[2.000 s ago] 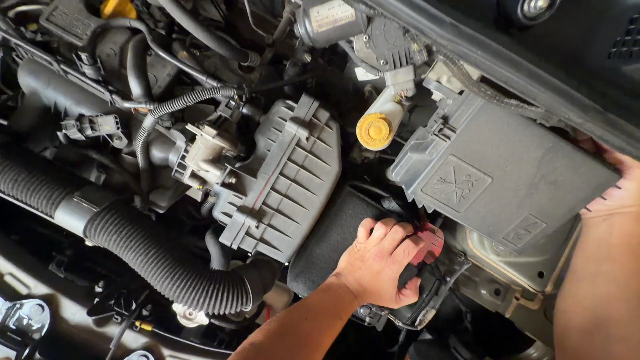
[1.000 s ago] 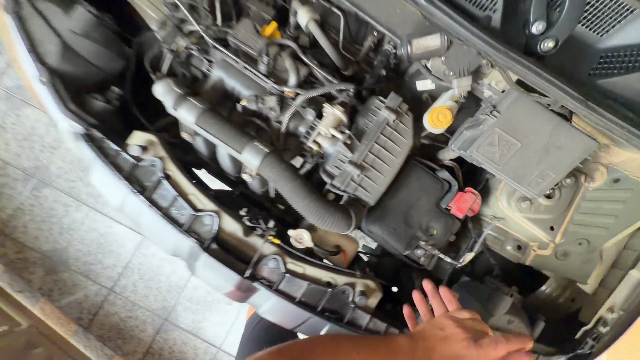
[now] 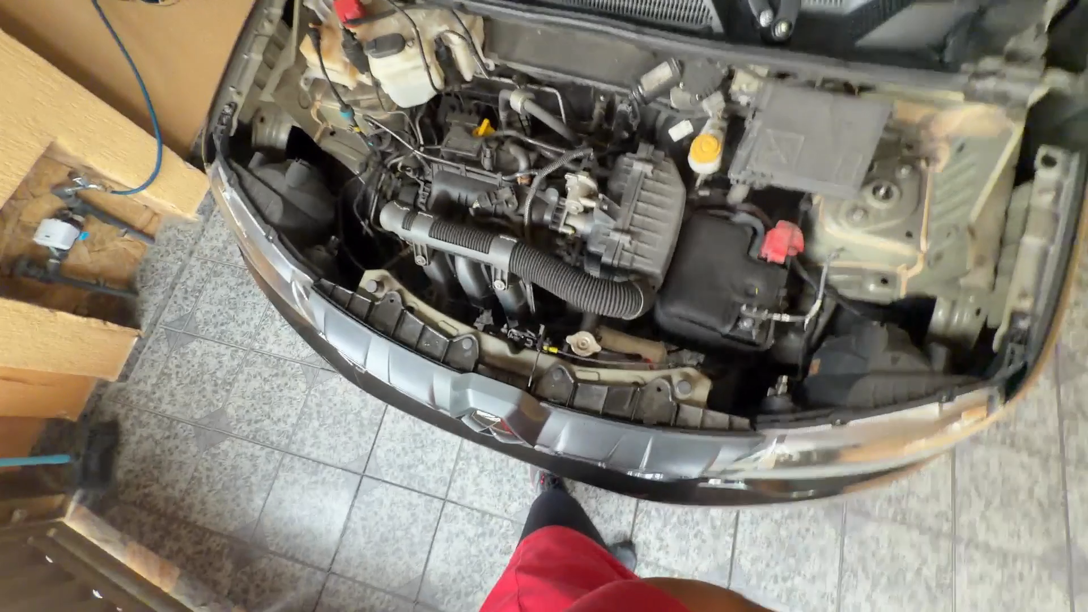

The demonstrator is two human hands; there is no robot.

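Neither my left hand nor my right hand shows in the head view; only part of a bare arm may show at the bottom edge. Before me lies a car's engine bay. The black car battery (image 3: 714,276) sits right of centre, with a red terminal cover (image 3: 782,242) at its upper right corner. Above it is the black fuse box cover (image 3: 812,138). A yellow reservoir cap (image 3: 705,150) is left of that cover. The ribbed air filter housing (image 3: 642,212) stands left of the battery, joined by a corrugated intake hose (image 3: 569,276).
The front bumper (image 3: 595,442) curves across the view, above a tiled floor (image 3: 340,501). At left are wooden shelves (image 3: 59,336) and a blue hose (image 3: 155,119). My legs in red shorts (image 3: 561,569) stand before the bumper. A white washer reservoir (image 3: 404,68) sits at the upper left.
Both hands have left the view; earlier one was at the battery's red cover and the other beside the fuse box cover. The view has drawn back widely.
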